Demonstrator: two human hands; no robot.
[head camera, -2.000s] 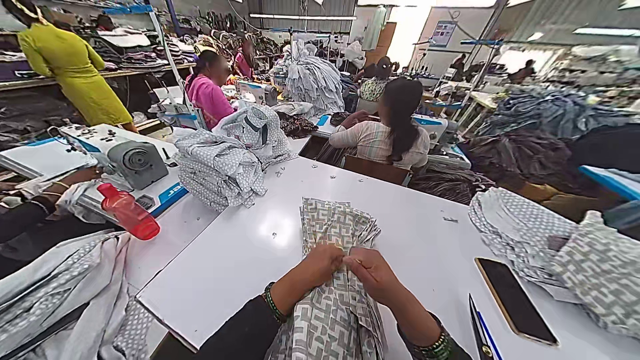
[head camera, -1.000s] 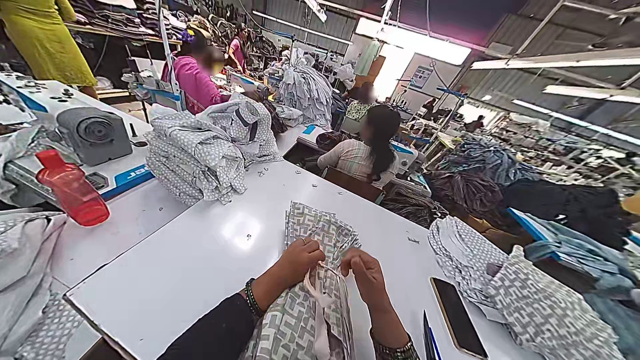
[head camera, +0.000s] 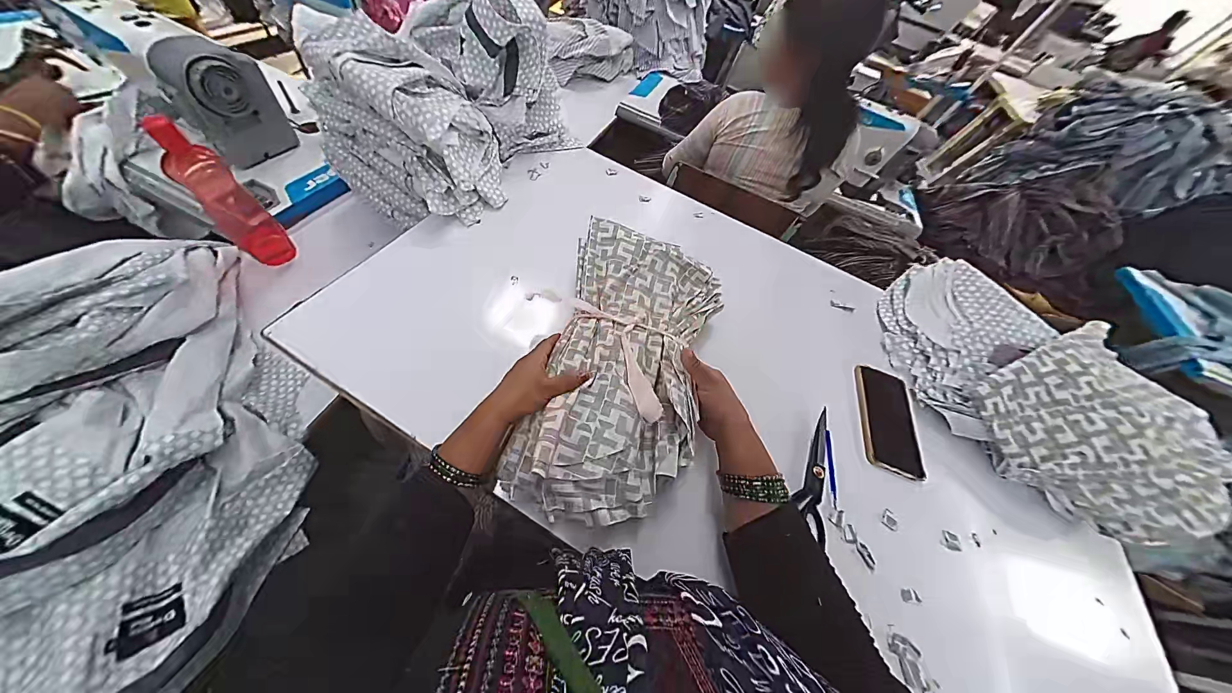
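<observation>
A bundle of grey-and-white geometric-patterned fabric pieces (head camera: 616, 423) rests on the white table (head camera: 414, 298), cinched around its upper part by a pale pink fabric strip (head camera: 637, 371) whose loose end hangs down the front. My left hand (head camera: 539, 383) grips the bundle's left side, the thumb lying on top. On the right side my right hand (head camera: 714, 393) holds the bundle's edge, its fingers partly hidden by the cloth. Scissors (head camera: 816, 472) with dark handles and a blue pen (head camera: 831, 467) lie to the right of my right forearm.
A smartphone (head camera: 889, 422) lies beside patterned cloth stacks (head camera: 1107, 433) at right. Small scraps dot the table. Dotted fabric piles (head camera: 404, 125) stand at the back left, near a red bottle (head camera: 219, 192) and a sewing machine (head camera: 226, 106). Garments (head camera: 125, 414) fill the left. A co-worker (head camera: 760, 144) sits beyond the table.
My hands have moved apart from the middle of the bundle, where they were at the strip, to its two sides. The strip's end now hangs free. The view has tilted down.
</observation>
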